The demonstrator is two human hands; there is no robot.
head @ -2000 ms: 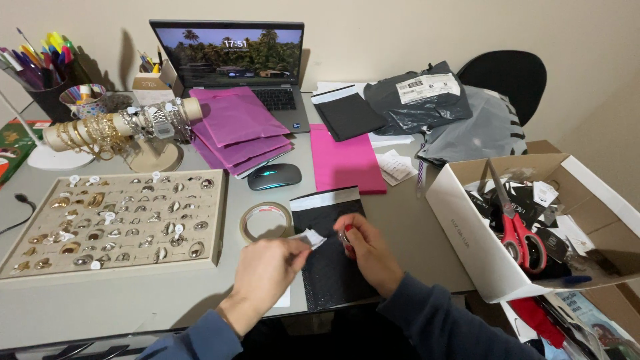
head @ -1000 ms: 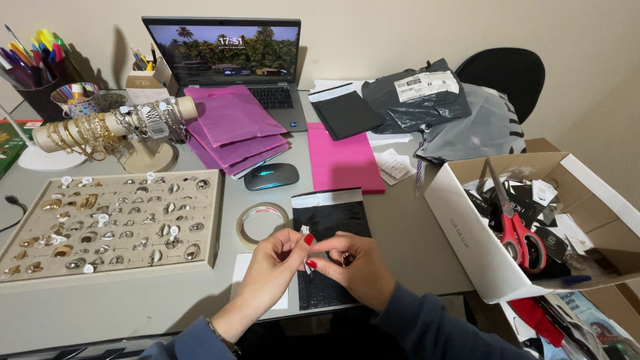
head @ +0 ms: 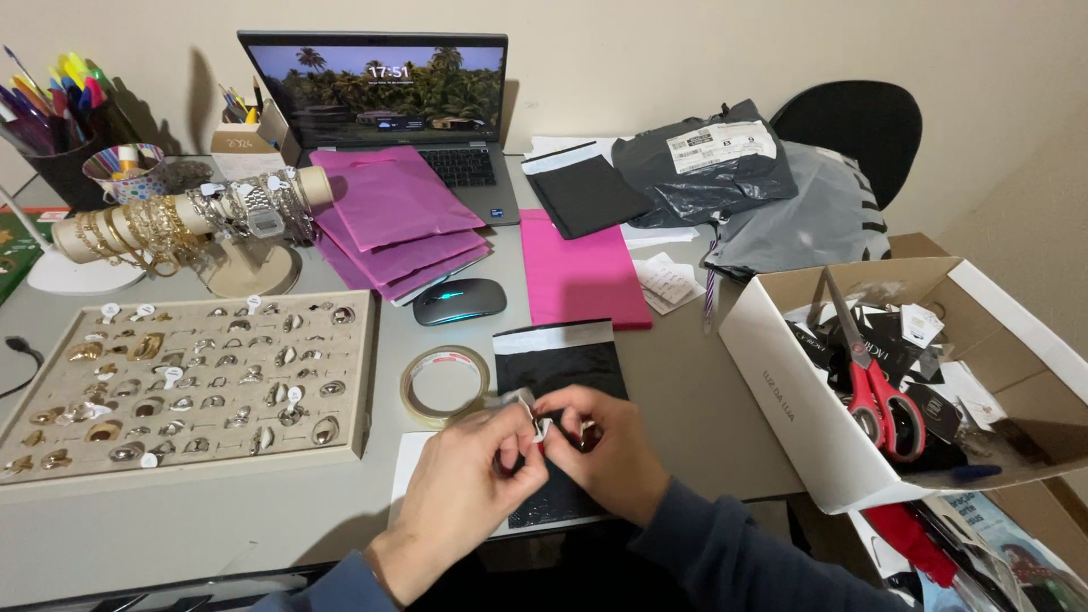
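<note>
My left hand (head: 476, 472) and my right hand (head: 608, 446) meet over a black plastic mailer bag (head: 552, 370) with a pale strip along its top. Between their fingertips they pinch a small whitish piece (head: 541, 427), blurred and partly covered, so I cannot tell what it is. Something shiny shows at the right fingers, too hidden to name. A roll of clear tape (head: 410, 387) lies just beyond my left hand. Under the left wrist, a white sheet (head: 410, 455) sticks out beside the mailer.
A ring display tray (head: 364, 382) and a bracelet stand (head: 246, 265) are at left. Behind are purple bags (head: 399, 200), a mouse (head: 459, 302), a laptop (head: 374, 93), a pink packet (head: 582, 272) and black mailers (head: 586, 191). At right, an open box (head: 782, 408) holds scissors (head: 875, 387) and tags.
Two seconds ago the hands were apart, the left holding a small whitish piece. They have since come together at the fingertips, still over the black mailer.
</note>
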